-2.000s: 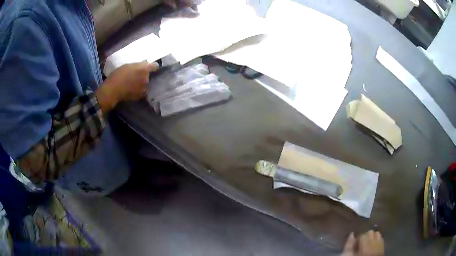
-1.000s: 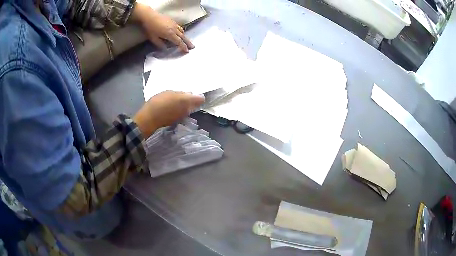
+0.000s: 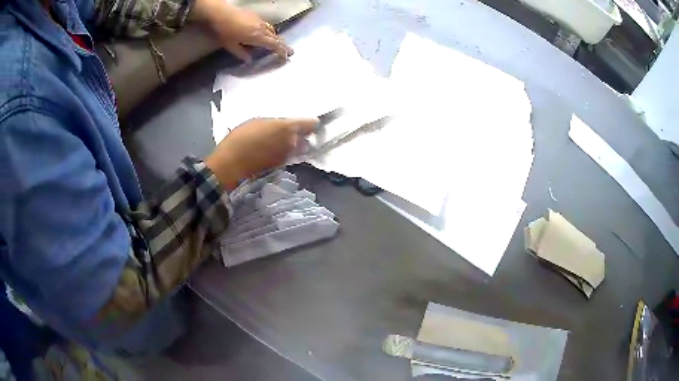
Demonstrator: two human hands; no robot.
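Neither of my hands is in view. Nearest me, a flat tool (image 3: pixel 461 358) with a pale round end lies on a white and beige piece (image 3: pixel 541 350), cut off by the bottom edge. A small beige stack (image 3: pixel 569 249) lies farther up to the right. Large white sheets (image 3: pixel 461 119) overlap across the table, very bright. Dark loop handles (image 3: pixel 368 187) show at their near edge, partly hidden. Small folded white pieces (image 3: pixel 279 231) lie fanned in a stack beside them.
A person in a denim top (image 3: pixel 59 164) with plaid cuffs stands at left, one hand (image 3: pixel 249 33) on the sheets, the other (image 3: pixel 260 145) holding a dark thin tool over them. A long white strip (image 3: pixel 625 182) lies right. A yellow-edged object (image 3: pixel 636 342) sits lower right.
A hand at the bottom edge has left the picture. The other person's near hand has moved from the folded stack onto the sheets. The view has shifted, and the table things sit lower.
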